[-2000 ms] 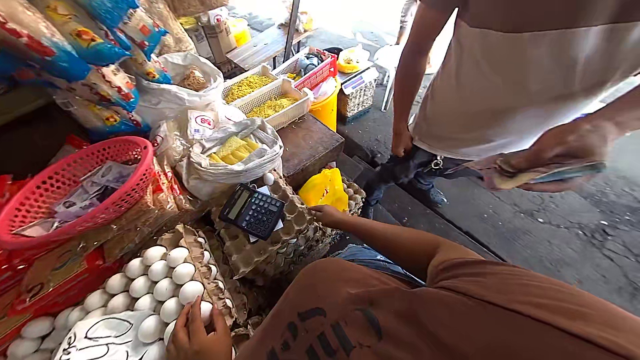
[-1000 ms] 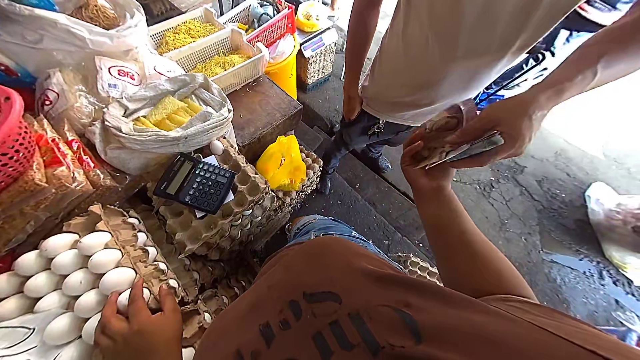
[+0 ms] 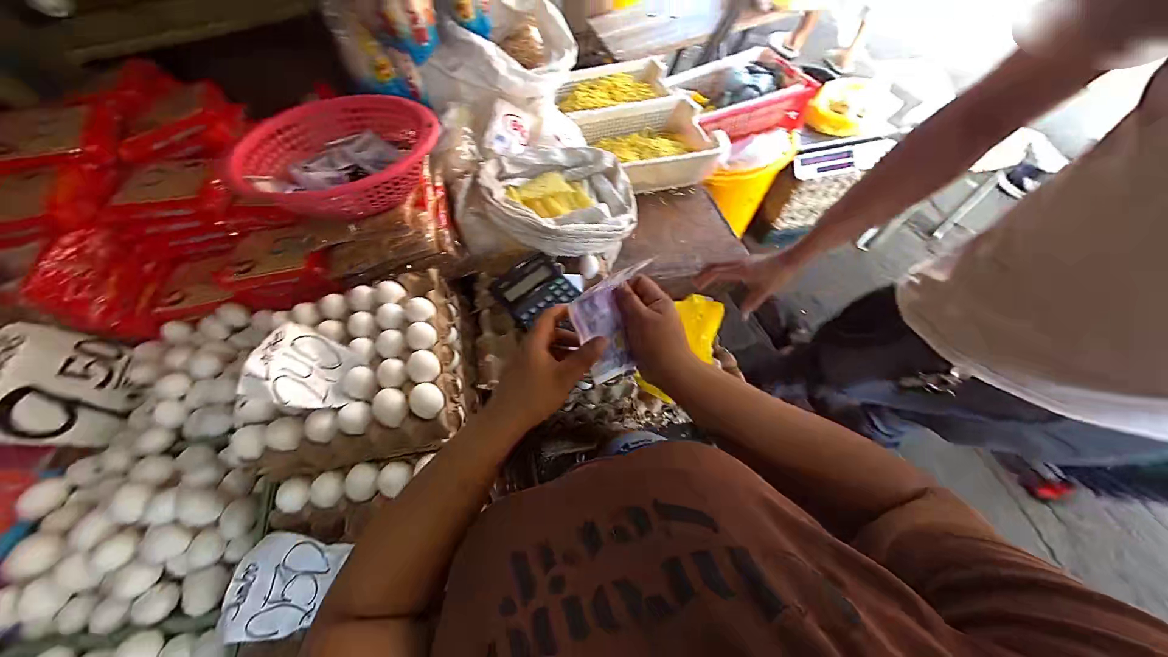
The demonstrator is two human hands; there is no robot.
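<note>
In front of my body, my left hand (image 3: 547, 360) and my right hand (image 3: 659, 333) hold purplish banknotes (image 3: 602, 324) between them, tilted and partly spread. Just behind my left hand lies a black calculator (image 3: 538, 287) on stacked egg trays. A yellow plastic bag (image 3: 701, 330) rests on the trays behind my right hand. To the left, white eggs (image 3: 391, 370) fill a cardboard tray, with a handwritten price card (image 3: 299, 367) on top. One white egg (image 3: 589, 265) sits beyond the calculator.
A pink basket (image 3: 415, 169) holds small packets. Behind the calculator stands a white sack (image 3: 570, 228) of yellow goods. Farther back are white crates (image 3: 662, 173) and a yellow bucket (image 3: 744, 196). At the right a person stands, one hand (image 3: 753, 274) stretched towards the trays.
My right hand, at the other person's hand with banknotes one second ago, has come back over the trays. My left hand has left the eggs and joined it on the notes. The view has swung left.
</note>
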